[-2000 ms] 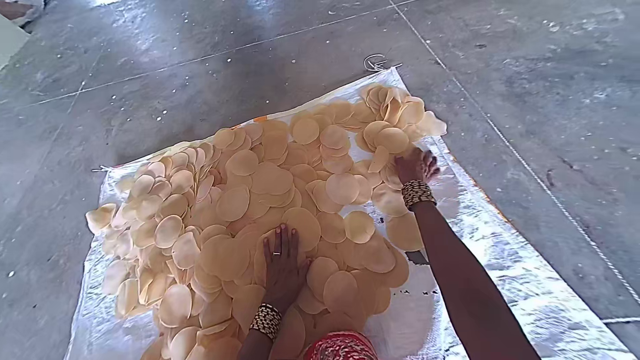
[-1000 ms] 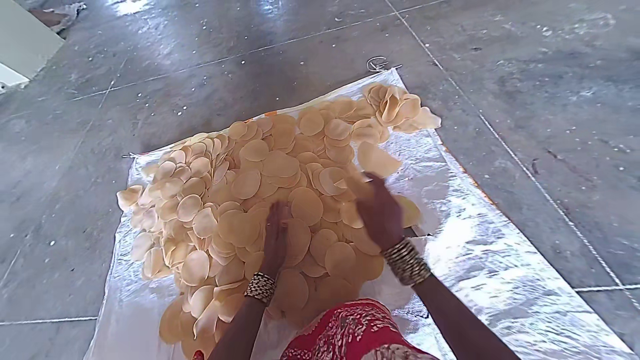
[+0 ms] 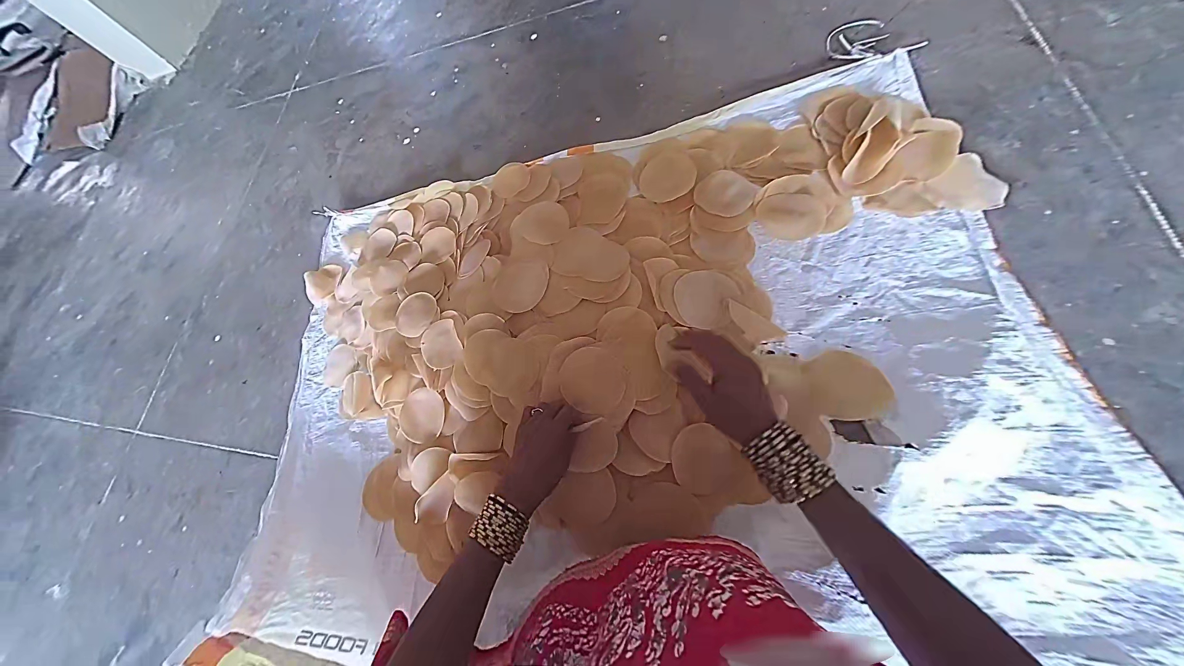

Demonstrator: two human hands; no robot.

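A heap of thin round tan discs, which look like papads [image 3: 592, 375], covers the middle and left of a white woven plastic sheet [image 3: 934, 324] on the floor. Low in the heap rests my left hand [image 3: 541, 453], its fingertips at the edge of a disc; whether it grips that disc is unclear. My right hand [image 3: 726, 384] is bent over discs right of centre, its thumb and fingers around the edge of one. Stacked discs [image 3: 879, 148] lie at the sheet's far right corner. Two discs [image 3: 846, 384] lie to the right of my right hand.
Grey concrete floor [image 3: 213, 324] surrounds the sheet. A wire or cord loop [image 3: 856, 42] lies by its far right corner. Cloth and a brown piece [image 3: 81, 102] sit beside a pale block or pillar base [image 3: 139, 32] at the upper left. Red patterned clothing [image 3: 666, 601] covers my lap.
My right hand has moved left and inward from the right edge of the heap, where it was two seconds ago. Some discs near that edge have shifted, baring more sheet. The view has tilted slightly.
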